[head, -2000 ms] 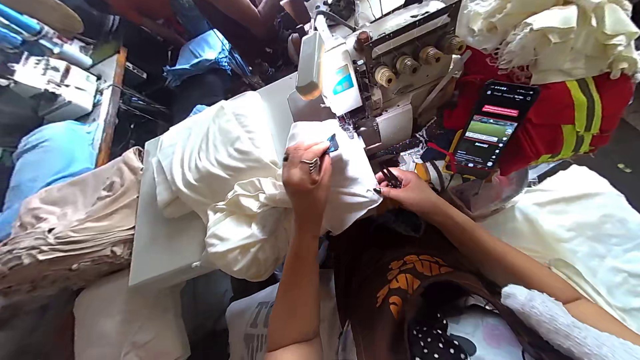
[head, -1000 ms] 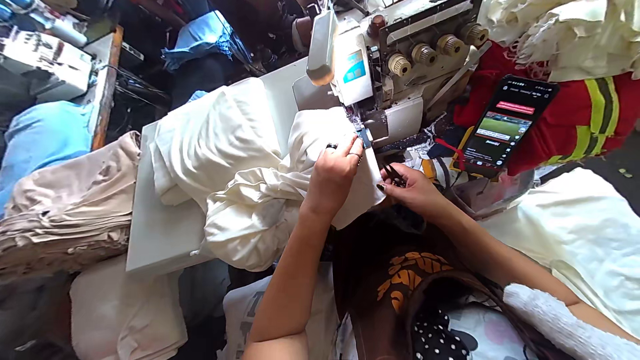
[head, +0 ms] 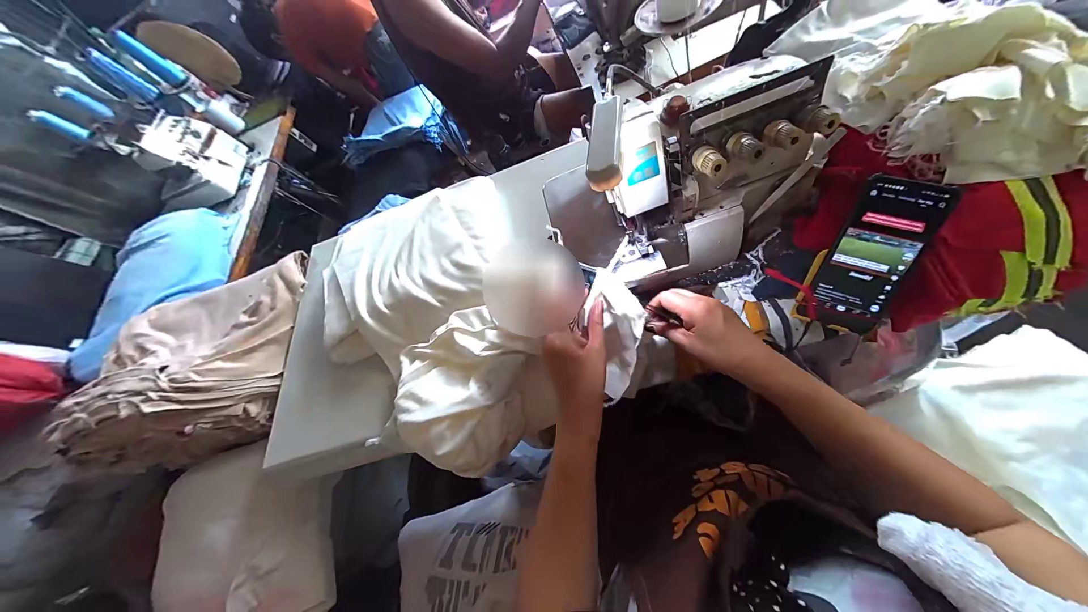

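A cream-white fabric garment (head: pixel 425 272) lies bunched on the sewing table (head: pixel 327 408), its right end just below the presser foot of an overlock sewing machine (head: pixel 646 170). My left hand (head: pixel 582 348) grips the cloth's edge between thumb and fingers, close to the foot; a blurred patch covers part of this area. To its right, my right hand (head: pixel 697 327) is closed around a small dark tool, perhaps thread snips, beside the cloth's right edge. Most of that tool is hidden by the fingers.
A smartphone (head: pixel 884 251) with a lit screen leans on red cloth (head: pixel 943 280) at right. Cream fabric pieces (head: pixel 977 93) are heaped behind it. Folded beige cloth (head: pixel 195 357) is stacked at left. Another person (head: pixel 467 59) sits beyond the machine.
My left hand has drawn back from the presser foot toward me, and the cloth's right end is now folded up in its fingers. My right hand stays near the cloth's edge with the dark tool.
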